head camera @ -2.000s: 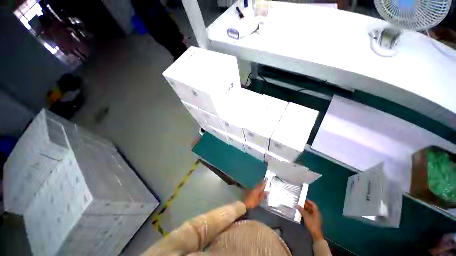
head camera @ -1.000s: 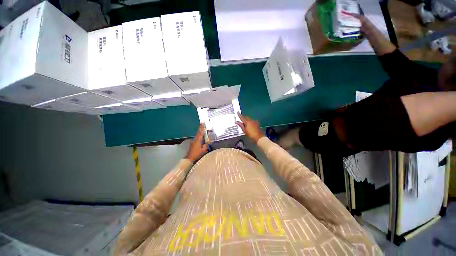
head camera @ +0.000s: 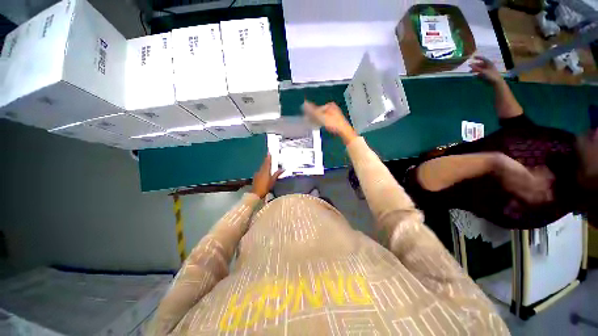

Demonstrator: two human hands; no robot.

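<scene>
An open filled carton (head camera: 299, 156) sits at the front edge of the green bench top, with whitish printed contents showing. My left hand (head camera: 265, 176) holds its left side near the front corner. My right hand (head camera: 331, 119) is at the raised lid behind the carton; the fingertips are blurred, so whether they grip the lid is unclear. A second open carton (head camera: 375, 100) with its lid standing up is further right on the bench. Closed stacked cartons (head camera: 198, 72) stand in rows at the left, with a larger white carton (head camera: 85, 65) on top at the far left.
A coworker (head camera: 518, 164) stands at the right, one hand near a brown parts box (head camera: 436, 62) with green contents and white cards. A small card (head camera: 472, 130) lies on the bench (head camera: 197, 167). A trolley (head camera: 518, 269) is below the coworker. Yellow-black tape (head camera: 179, 226) marks the floor.
My right hand has left the carton's right side and moved up to the lid. The coworker's hand has released the white cards onto the green contents. Earlier, the view turned right.
</scene>
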